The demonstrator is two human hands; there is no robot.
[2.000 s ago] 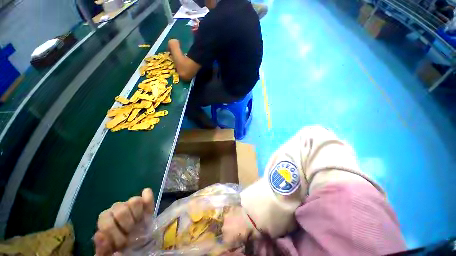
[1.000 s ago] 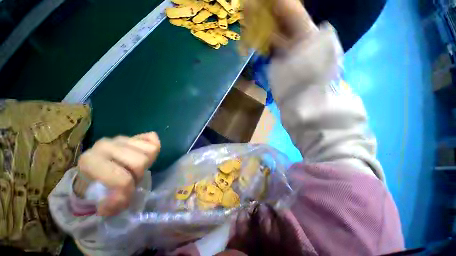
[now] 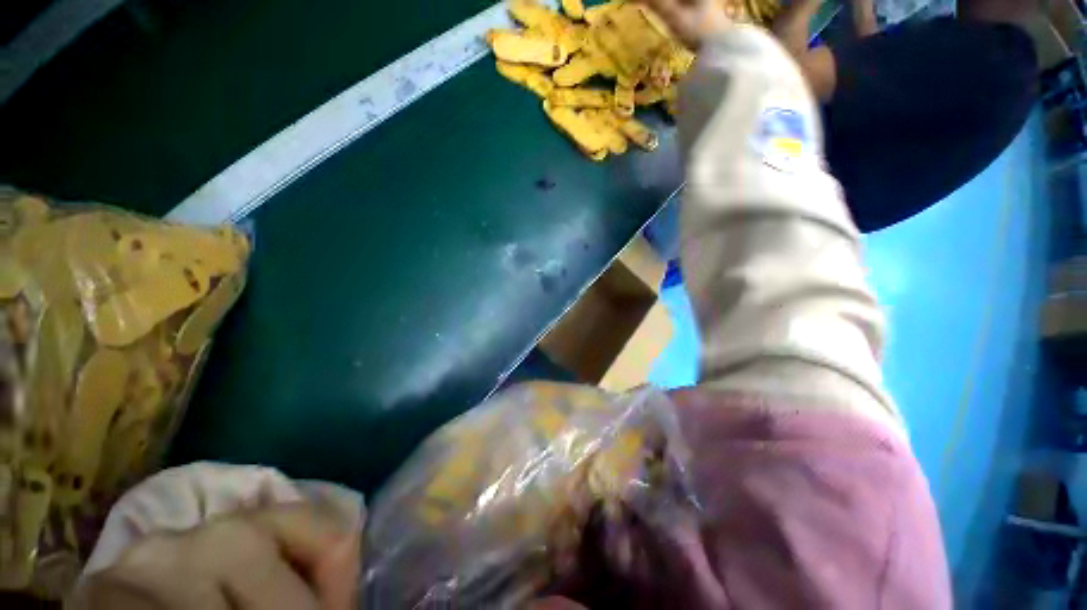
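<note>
A clear plastic bag (image 3: 525, 489) with yellow parts in it rests against my lap at the bottom centre, crinkled and blurred. My left hand (image 3: 244, 560) is at the bottom left, cut off by the edge, its fingers curled at the bag's left side; the gripped film is mostly hidden. My right arm stretches to the top. My right hand (image 3: 697, 17), partly cut off by the top edge, is over the loose pile of yellow parts (image 3: 584, 66); whether it holds any cannot be told.
A second filled bag (image 3: 113, 322) of yellow parts lies on the green table (image 3: 358, 274) at the left. An open cardboard carton (image 3: 602, 322) is below the table edge. A person in dark clothing (image 3: 924, 113) is at the upper right, close to my right arm. The floor is blue.
My right hand, earlier at the bag, then raised with yellow parts, is now farther away at the pile. My left hand is lower in view. The view has shifted, and the carton shows less.
</note>
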